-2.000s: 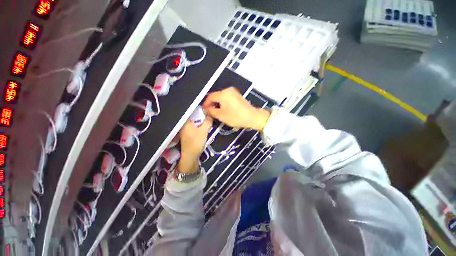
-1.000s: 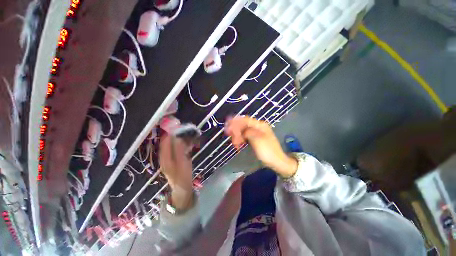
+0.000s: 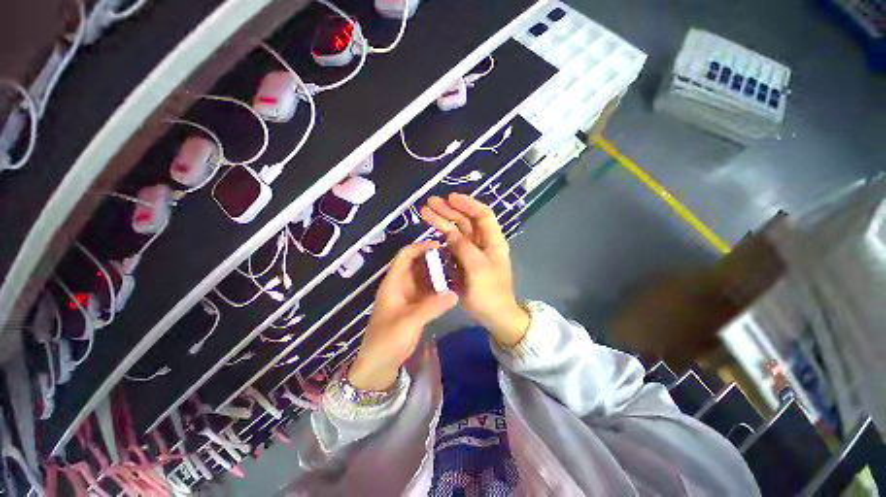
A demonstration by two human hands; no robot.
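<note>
A small white watch head is seen edge-on between my hands, in front of the rack. My left hand holds it between thumb and fingers. My right hand is close against its right side with some fingers spread; whether it grips the watch is hidden. On the shelf beside my hands, dark-faced watch heads lie close together. A white watch lies on a charging lead farther up the same shelf. Loose white lead tips lie near it.
More watches on leads line the shelf above at left, behind a white shelf edge. White trays stand at the rack's far end. Another tray stack stands on the floor beyond the yellow line. Straps hang at lower left.
My hands have come together around a white watch head, after being apart and blurred one second ago. The view has shifted, and the floor tray stack shows again.
</note>
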